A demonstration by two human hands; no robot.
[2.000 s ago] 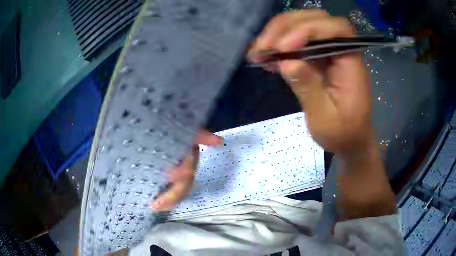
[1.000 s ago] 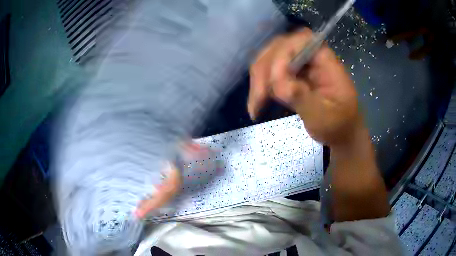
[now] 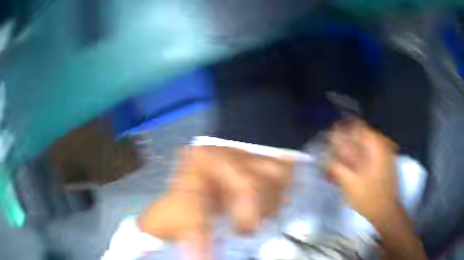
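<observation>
The view is strongly blurred. A white circuit board [image 3: 313, 188] lies on my lap, with its pale far edge showing above my left hand. My left hand [image 3: 224, 188] is over the board, fingers towards the right; whether it grips the board cannot be told. My right hand [image 3: 358, 165] is at the board's right side with its fingers curled. A faint grey streak, the slim tool [image 3: 343, 103], sticks up from its fingers.
The green bench [image 3: 66, 86] runs across the upper left. A blue bin [image 3: 168, 101] is beneath its edge. A brown box-like shape [image 3: 96, 152] and a dark mesh-like object [image 3: 53, 190] are at the left.
The view has swung to the left. The large raised board is gone from view. My left hand has come over the lap board, and my right hand is lower and further right.
</observation>
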